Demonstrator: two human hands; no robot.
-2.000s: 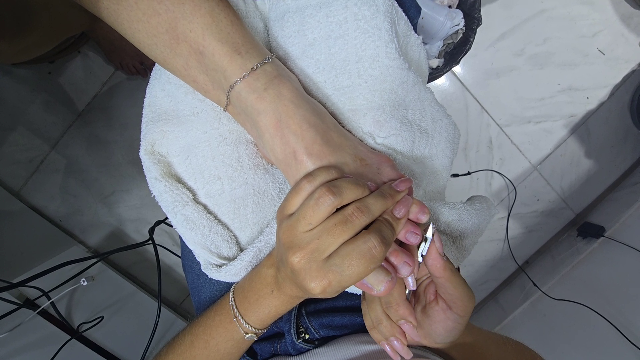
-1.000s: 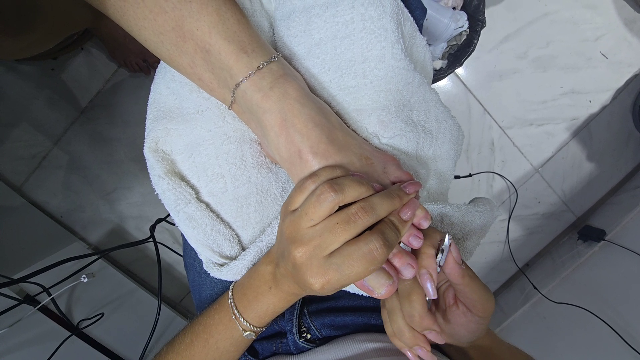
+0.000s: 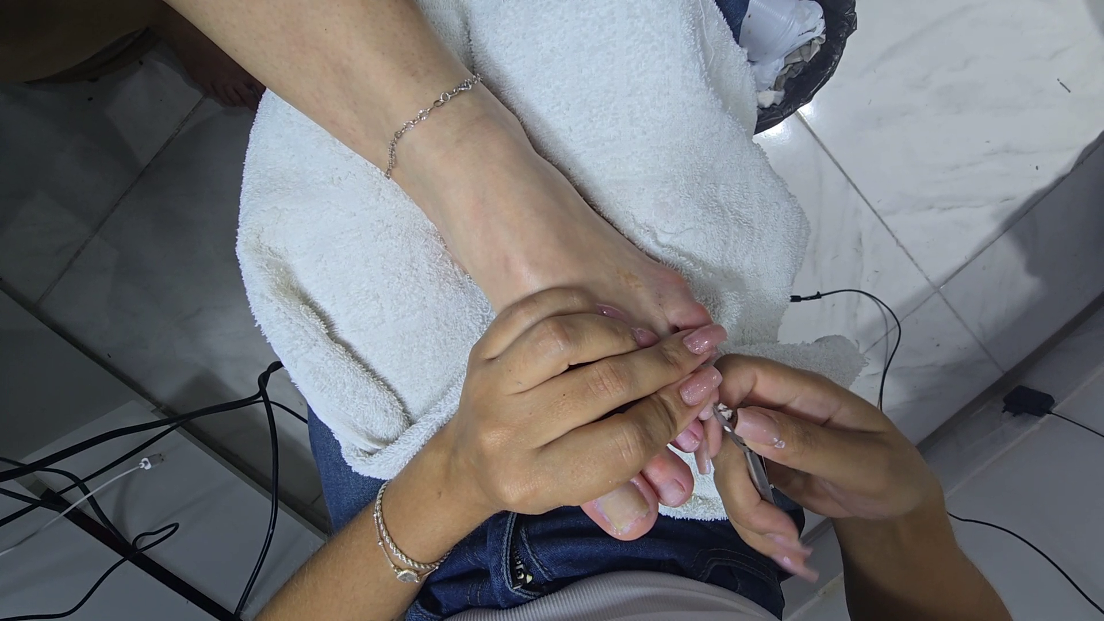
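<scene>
Another person's bare foot [image 3: 535,216], with a silver chain anklet [image 3: 424,116], rests on a white terry towel [image 3: 345,285] over my lap. My left hand [image 3: 569,405] lies across the front of the foot, its fingers closed around the toes. The big toe [image 3: 623,509] shows below that hand. My right hand [image 3: 802,448] is beside the smaller toes and grips a small metal nipper [image 3: 752,461] between thumb and fingers. The nipper's tip is close to the toes and my left fingertips; whether it touches skin cannot be told.
A bin with a dark liner [image 3: 841,65], holding white waste, stands beyond the towel at upper right. Black cables [image 3: 269,457] run along the lower left, with a white cable among them. A thin black cord [image 3: 893,328] and a black adapter [image 3: 1028,401] lie at right.
My right hand has turned and moved closer to my left fingertips with the nipper. My left hand has kept its hold on the toes.
</scene>
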